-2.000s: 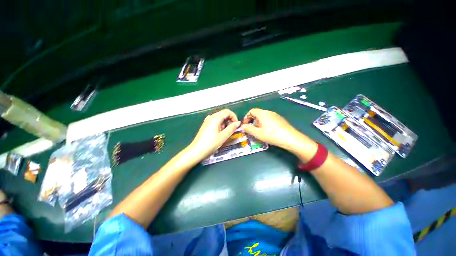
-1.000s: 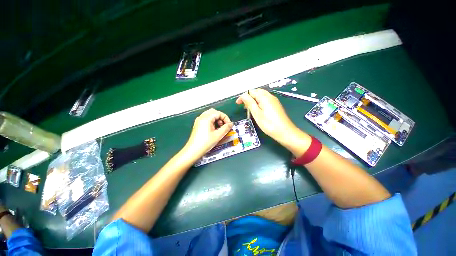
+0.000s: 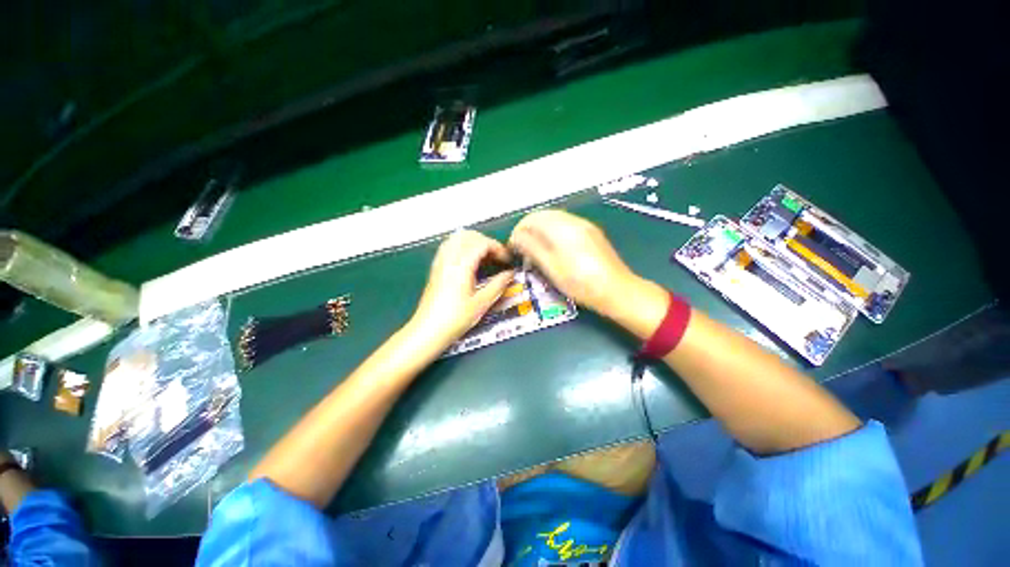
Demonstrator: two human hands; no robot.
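A phone body (image 3: 515, 323) lies flat on the dark green mat in front of me, with an orange flex cable and a small green patch showing inside. My left hand (image 3: 460, 290) is over its left and upper part, fingers curled together. My right hand (image 3: 570, 257) is bent over its upper edge, fingertips close to my left fingertips. Whatever is between the fingertips is too small or hidden to tell. A black cable bundle (image 3: 295, 332) with gold-brown ends lies left of my hands.
Two phone bodies (image 3: 764, 290) (image 3: 831, 255) overlap at right. Tweezers (image 3: 656, 212) and white bits (image 3: 629, 185) lie near the white strip (image 3: 498, 188). Clear plastic bags (image 3: 166, 404) lie at left. Phone bodies (image 3: 449, 133) (image 3: 206, 208) sit on the belt. Another person's arm (image 3: 39, 515) shows at lower left.
My right hand has come back from the white strip's edge to the phone body beside my left hand. The belt phone bodies appear a little farther right in the view.
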